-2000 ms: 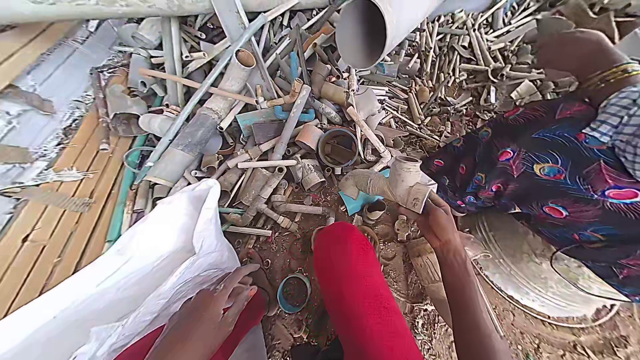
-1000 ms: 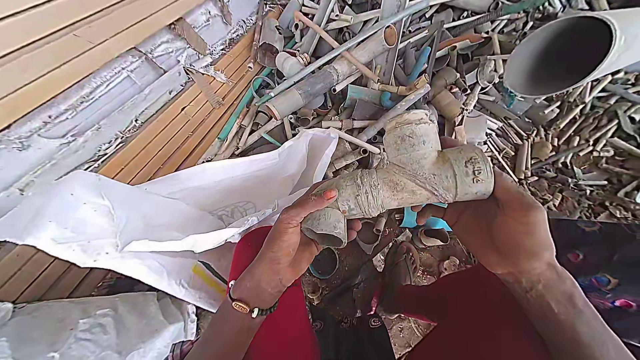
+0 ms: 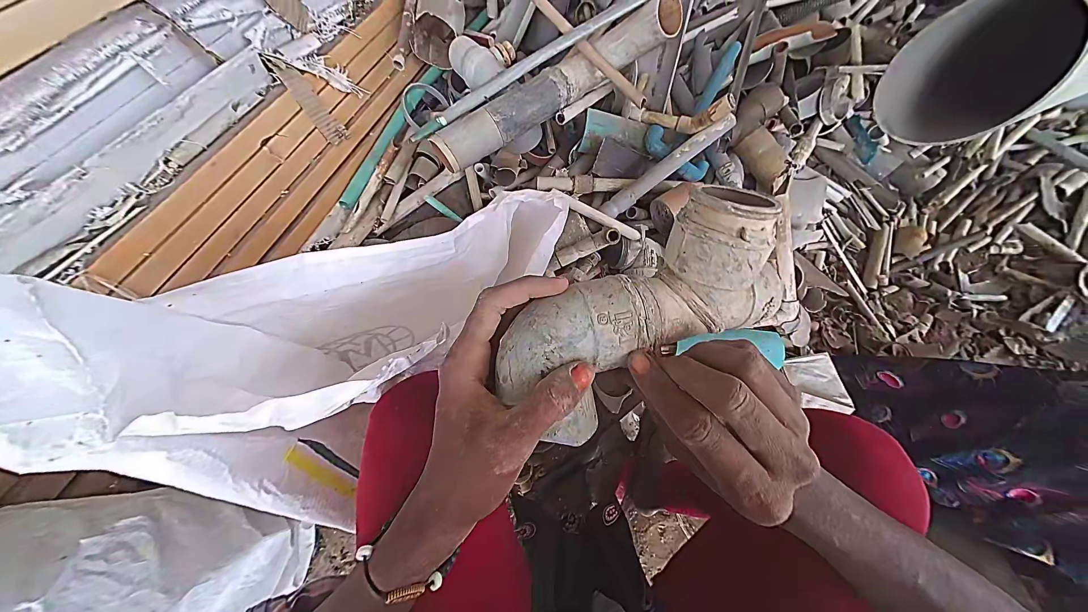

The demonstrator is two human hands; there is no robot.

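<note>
A dusty grey plastic pipe fitting, an elbow joined to a branched piece, lies across the middle of the view above my knees. My left hand grips its elbow end, fingers behind and thumb in front. At the underside near the middle, the fingertips of my right hand touch or nearly touch the fitting; a small thin item shows at them, too small to name. Whether the right hand grips it cannot be told. Behind that hand is a light blue piece. A white woven sack spreads left of the fitting.
Scrap plastic pipes are heaped beyond the fitting. A wide grey pipe juts in at the upper right. Orange-brown slatted panels lie at the upper left. At the right is patterned dark cloth.
My left hand has come onto the fitting, which my right hand alone held two seconds ago. My right hand has since moved from the fitting's right end to its underside. The view has shifted.
</note>
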